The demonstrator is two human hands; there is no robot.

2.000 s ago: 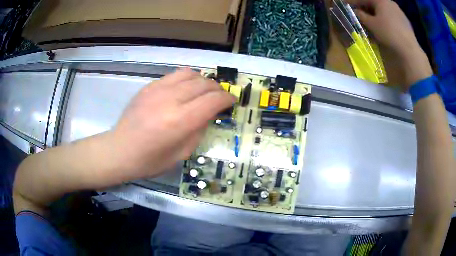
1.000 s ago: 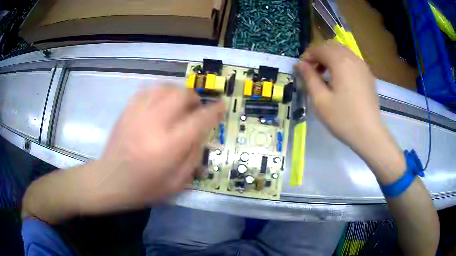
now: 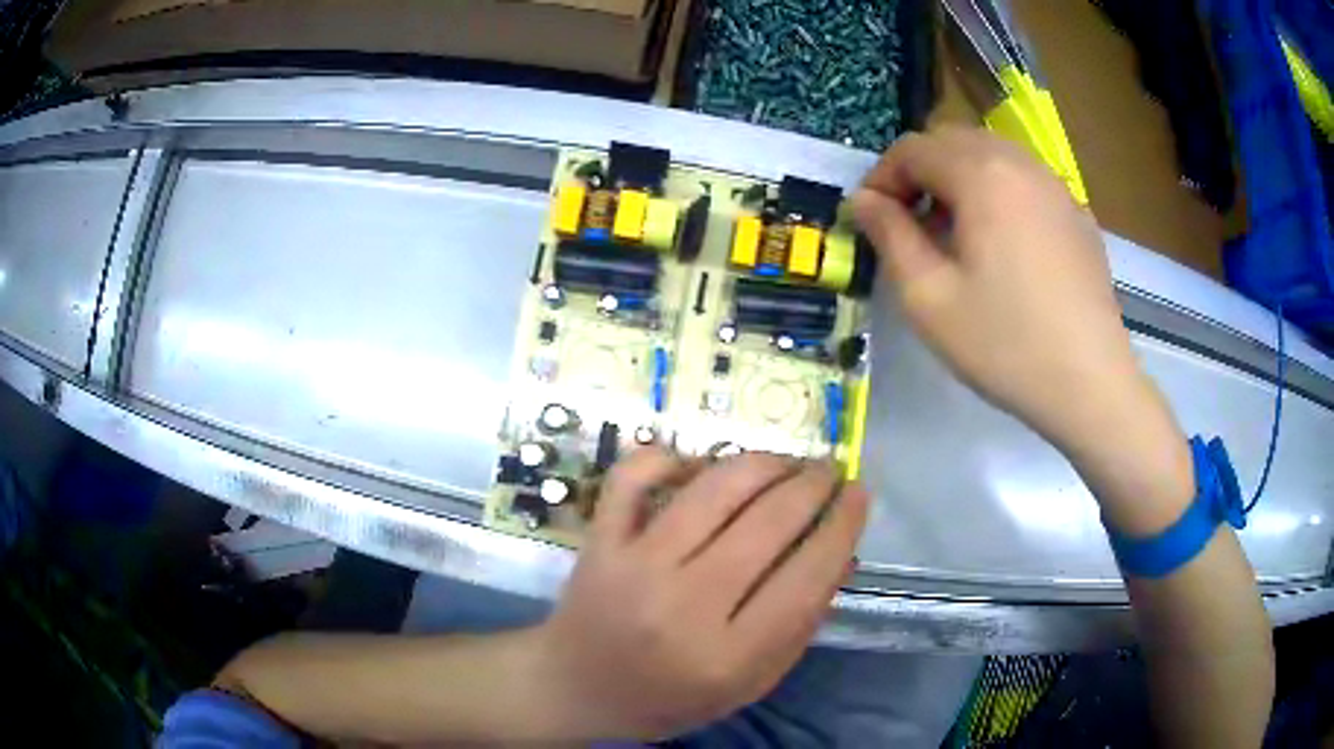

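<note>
The cream circuit board panel (image 3: 607,366) lies between the rails, with two like halves side by side. Each half carries yellow-orange blocks and a dark capacitor. A thin strip with a yellow end (image 3: 854,424) stands along the panel's right edge. My right hand (image 3: 988,264) pinches the strip's upper end at the panel's top right corner, and its fingers hide that end. My left hand (image 3: 717,571) lies over the lower right of the panel, with its fingers beside the strip's lower end. Whether it grips the strip or only presses is hidden.
Behind the far rail (image 3: 424,125) are a brown carton (image 3: 366,32), a black tray of dark-green cylinders (image 3: 802,66) and more yellow-ended strips (image 3: 1039,129). A blue crate (image 3: 1280,176) is at the right. A blue wrist strap (image 3: 1170,520) with a cord is on my right wrist.
My right hand has brought a strip from the pile to the panel's right edge. My left hand has moved from the left half to the lower right. The strip now sits closer against the panel.
</note>
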